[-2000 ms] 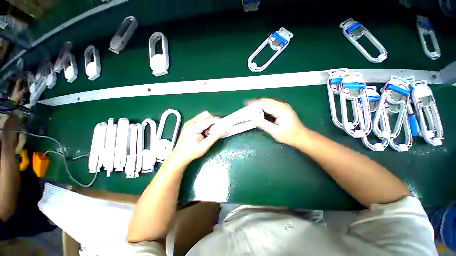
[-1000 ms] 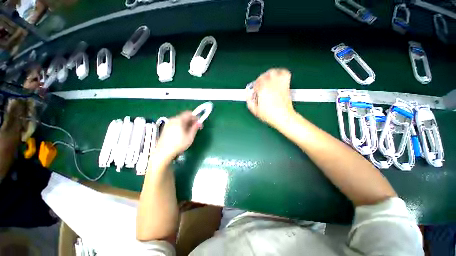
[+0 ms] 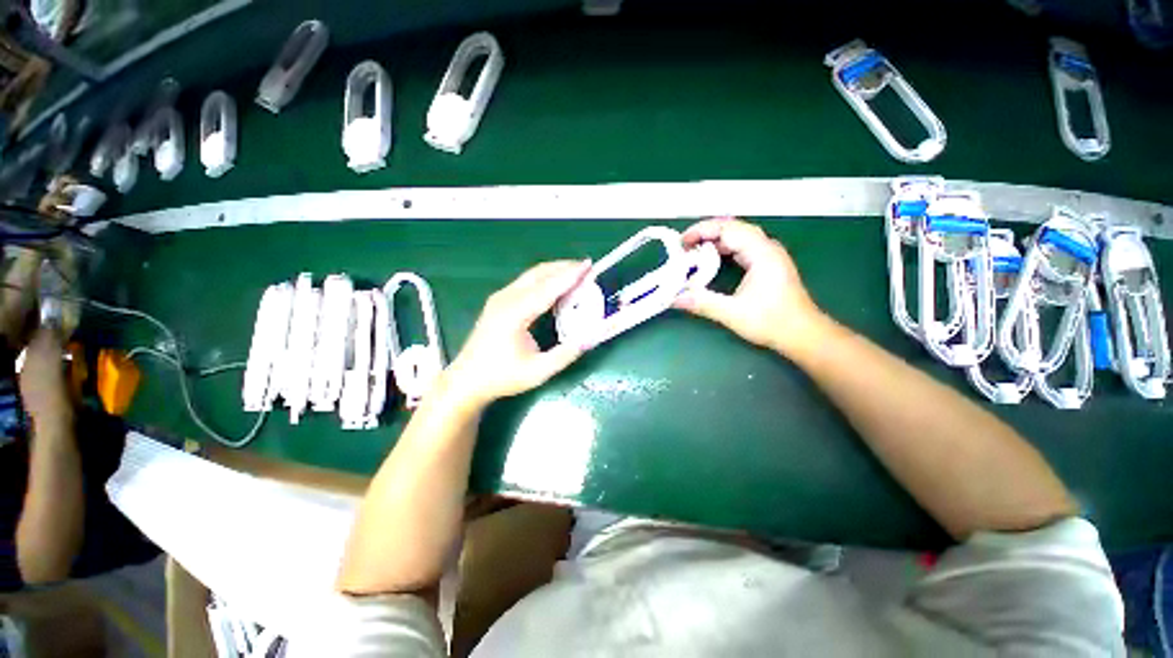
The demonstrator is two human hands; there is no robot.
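Observation:
My left hand (image 3: 521, 337) and my right hand (image 3: 753, 285) hold white coiled loops (image 3: 627, 280) between them above the green bench. One loop is at the front, and the rounded end of what looks like another shows at my right fingers. Any blue band on them cannot be made out. A row of white units (image 3: 309, 347) stands on the bench left of my left hand, with a single loop (image 3: 413, 341) at its right end. A pile of overlapping blue-marked units (image 3: 954, 276) lies at the right.
A pale metal rail (image 3: 540, 203) separates the bench from the green belt, which carries plain-ended loops (image 3: 368, 116) at left and blue-marked loops (image 3: 888, 100) at right. A carton (image 3: 515, 566) with a white sheet (image 3: 245, 521) is below. Cable, orange object (image 3: 116, 382) and a person's arm (image 3: 49, 463) are at left.
My right hand has come back from the rail and my left hand has moved right; they now meet at the loops. A single loop shows at the row's right end. The belt units have shifted left.

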